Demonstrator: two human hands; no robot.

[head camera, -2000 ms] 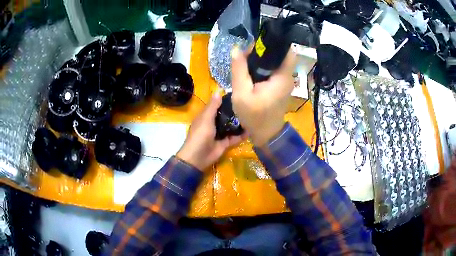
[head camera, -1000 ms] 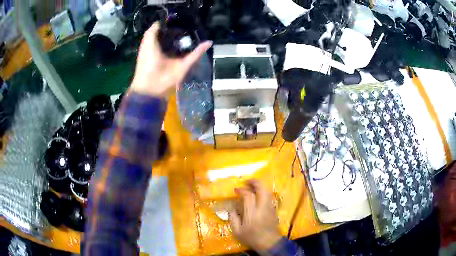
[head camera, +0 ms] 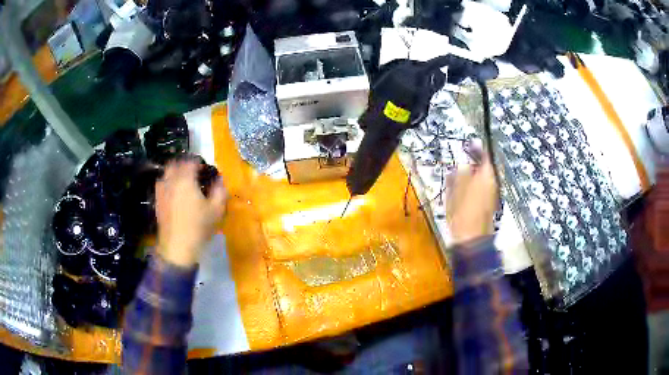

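My left hand (head camera: 185, 212), blurred, is at the right side of the pile of glossy black camera housings (head camera: 106, 231). Its fingers overlap a dark housing; whether they grip it cannot be told. My right hand (head camera: 473, 196), also blurred, is over the loose wired parts (head camera: 440, 139) on the white surface. A small pale bit shows at its fingertips, but a grip is unclear. The black electric screwdriver (head camera: 392, 121) with a yellow label lies tilted right of the white-grey screw feeder (head camera: 323, 99), its thin bit pointing down-left over the orange sheeting (head camera: 330, 300).
A clear bag of silvery screws (head camera: 254, 121) stands left of the feeder. A blister tray of small round parts (head camera: 557, 183) is at the right, a clear sheet (head camera: 26, 234) at the far left. White casings (head camera: 488, 26) lie behind. A reddish sleeve (head camera: 653, 249) shows at the right edge.
The screwdriver left my right hand and rests beside the feeder. My left hand carried a housing beyond the bench, then came back to the pile. My right hand moved right to the wired parts.
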